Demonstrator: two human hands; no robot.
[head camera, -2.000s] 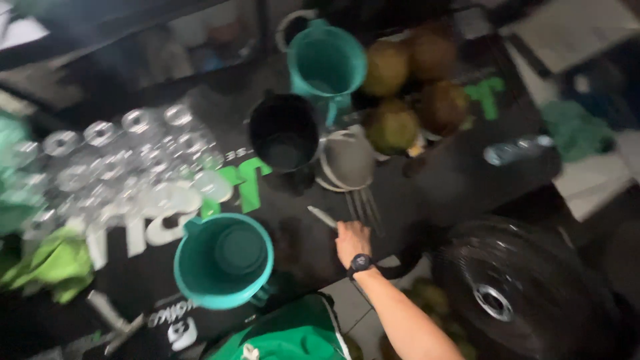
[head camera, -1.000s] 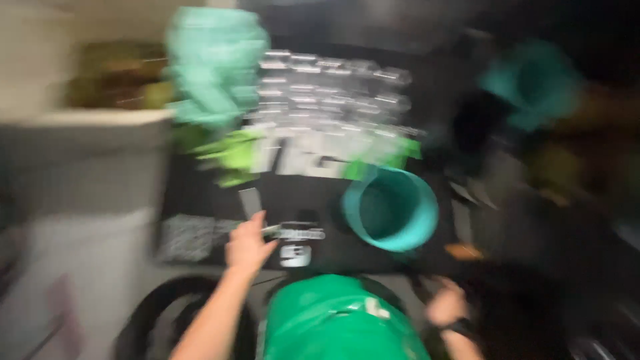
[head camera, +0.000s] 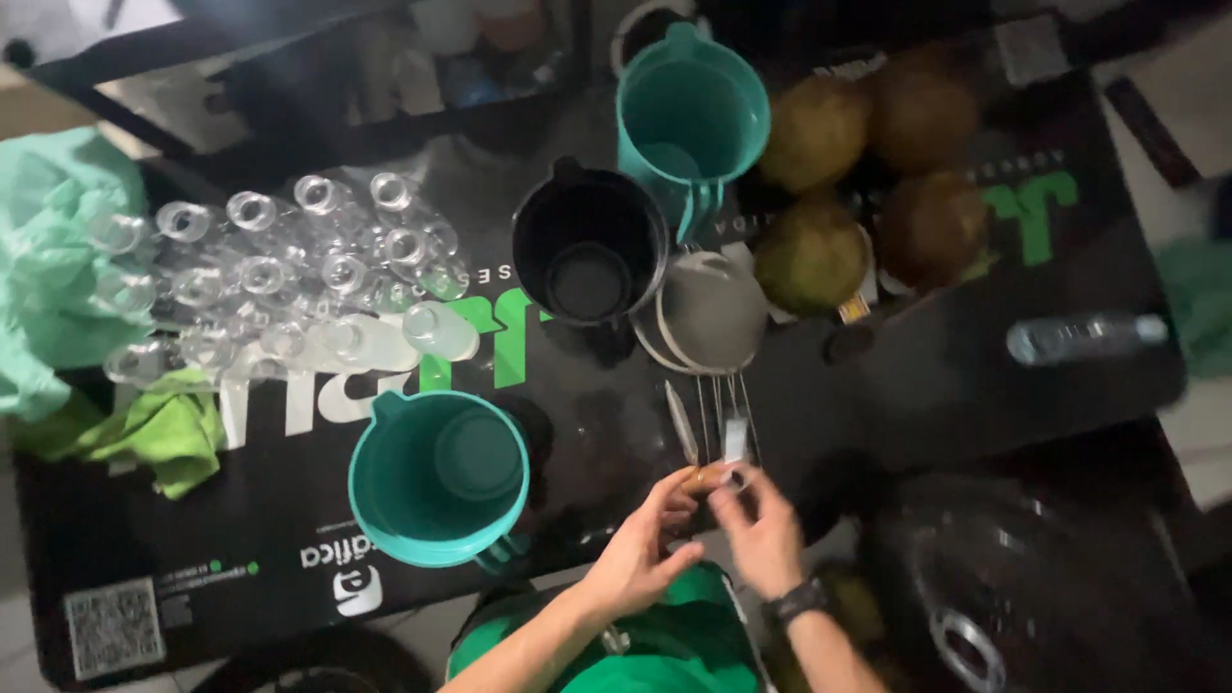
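Observation:
My left hand (head camera: 654, 544) has its fingertips at a brown handle (head camera: 707, 478); whether this belongs to the knife (head camera: 681, 423) just above is unclear. In my right hand (head camera: 765, 534), blurred, is a small metal tool (head camera: 734, 439) with a flat pale end and a ring-like part. Beyond both hands, stacked strainers (head camera: 712, 313) lie with their wire handles toward me. To the left is a teal pitcher (head camera: 439, 479); a black pitcher (head camera: 589, 245) and another teal pitcher (head camera: 693, 115) stand farther back.
Several clear plastic bottles (head camera: 260, 274) stand at left, beside a green cloth (head camera: 173, 428) and a pale green plastic bag (head camera: 63, 260). Coconuts (head camera: 811, 252) sit at back right. A bottle (head camera: 1088, 339) lies on the black table (head camera: 905, 395). Something dark, plastic-covered (head camera: 1011, 577) is at lower right.
A second ago my left hand was at the table's left part with a pale tool, apart from my right hand. Now both hands are together below the strainers. The view has swung right.

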